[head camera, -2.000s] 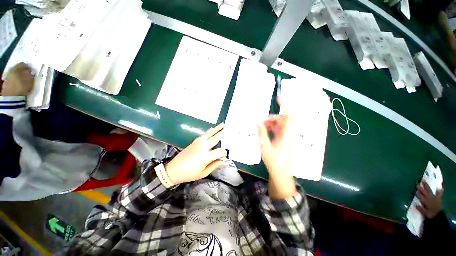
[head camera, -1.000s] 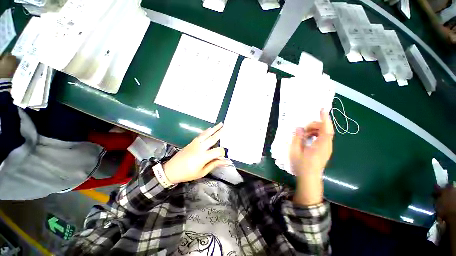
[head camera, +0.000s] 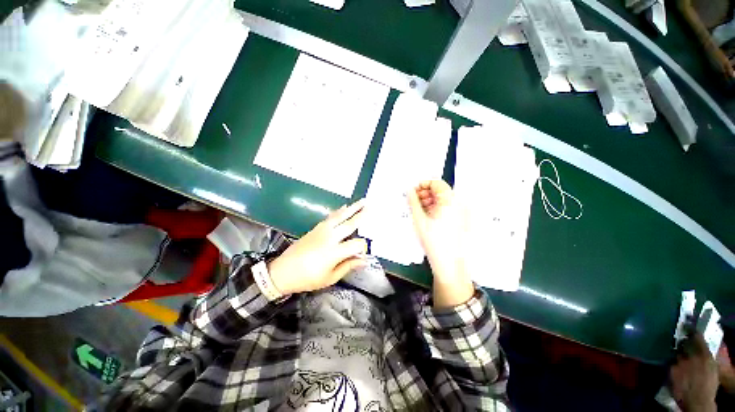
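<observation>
A stack of white flat cartons (head camera: 409, 153) lies straight in front of me. A second white stack (head camera: 493, 209) lies just right of it. My left hand (head camera: 318, 253) rests at the lower left edge of the first stack, with a bent white label sheet (head camera: 369, 278) under its fingers near the table edge. My right hand (head camera: 437, 221) is over the right part of the first stack, its fingers curled. Whether a label is between its fingertips cannot be made out.
A square-cornered white sheet pile (head camera: 322, 125) lies left. Fanned carton piles (head camera: 173, 76) are far left. A rubber band (head camera: 556, 191) lies right. A metal rail (head camera: 588, 165) and post (head camera: 467, 52) stand beyond, with made-up boxes (head camera: 588, 60) behind. Neighbours' hands are at both sides.
My right hand has moved left from the right stack to the first stack. The raised carton on the right stack now lies flat. My left hand has hardly moved.
</observation>
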